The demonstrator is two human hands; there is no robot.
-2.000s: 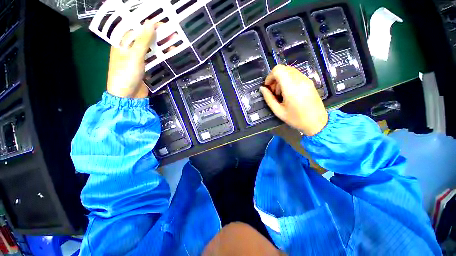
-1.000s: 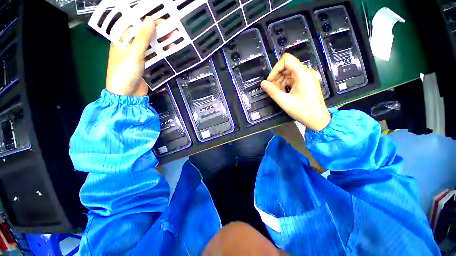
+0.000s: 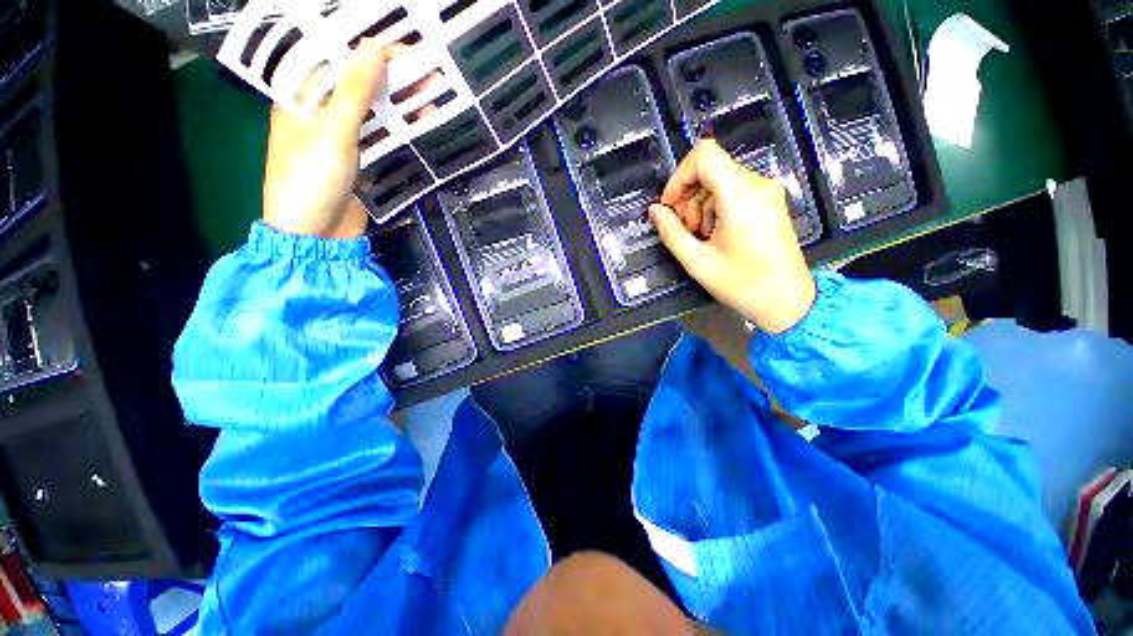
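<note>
My left hand grips the white-and-black die-cut sheet by its left end, above the foam tray's far left part. The black foam tray holds a slanted row of phone housings. My right hand is over the middle phone housing, its thumb and index fingertips close together at that housing's right edge. I cannot tell if anything is between them. Another phone housing lies to the left, partly under the sheet, and one at the right end is uncovered.
A white curled paper lies on the green mat right of the tray. Stacked black foam trays stand at the left. Clear plastic shows at the top left. A blue stool is at the lower right.
My right hand first shifted slightly up and right with its fingers spreading, then came back a little, its curled fingers closer together. My left hand and the sheet have barely moved.
</note>
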